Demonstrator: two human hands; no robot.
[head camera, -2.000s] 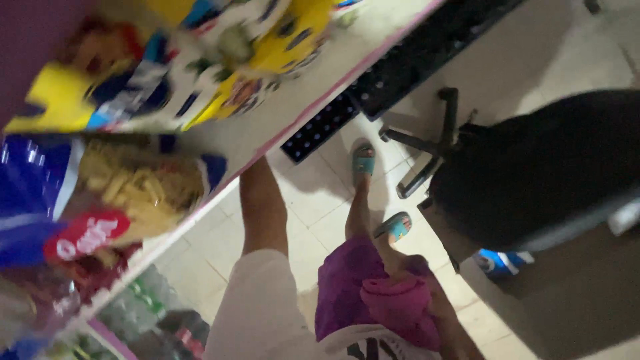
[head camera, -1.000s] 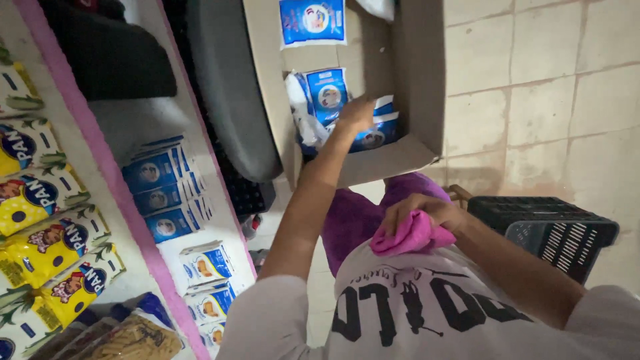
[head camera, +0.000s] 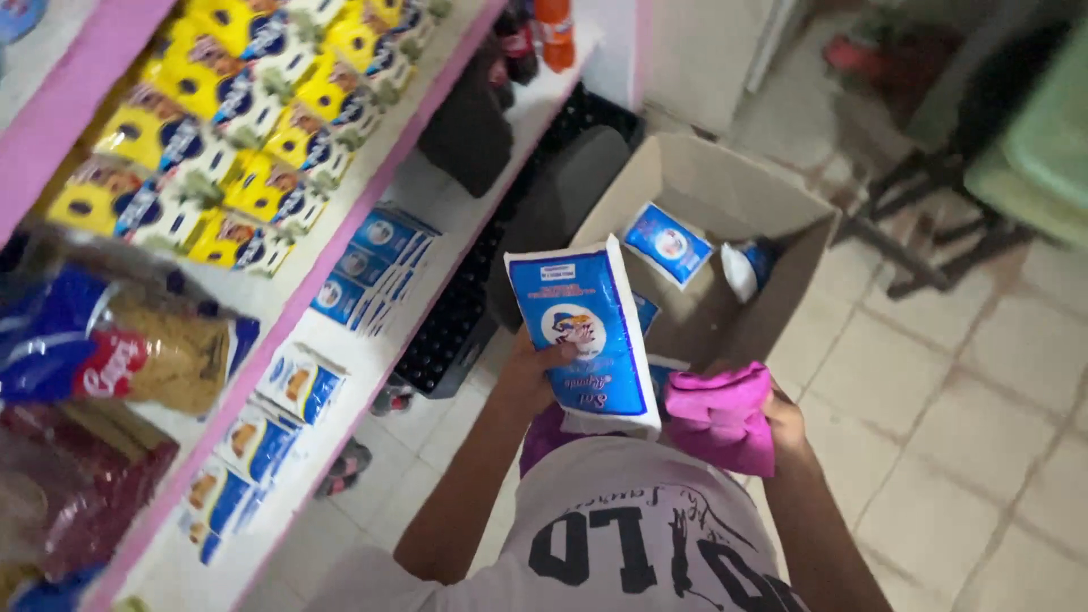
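My left hand grips a blue and white packet of salt, its thumb on the printed front. A folded pink cloth is held in my right hand, just right of the packet. Beyond both hands stands an open cardboard box on the floor. Inside it lie several similar blue packets, one flat and one on its side; others are partly hidden behind the held packet and the cloth.
Pink-edged shelves on the left hold yellow flour bags, pasta, stacked blue packets and blue-and-white packets. Black crates stand by the lower shelf. Bottles are at its far end, and a dark chair base is at upper right.
One second ago my left hand reached into the box among the packets; now it holds a salt packet above the box's near side. The pink cloth stays in my right hand. The view has turned.
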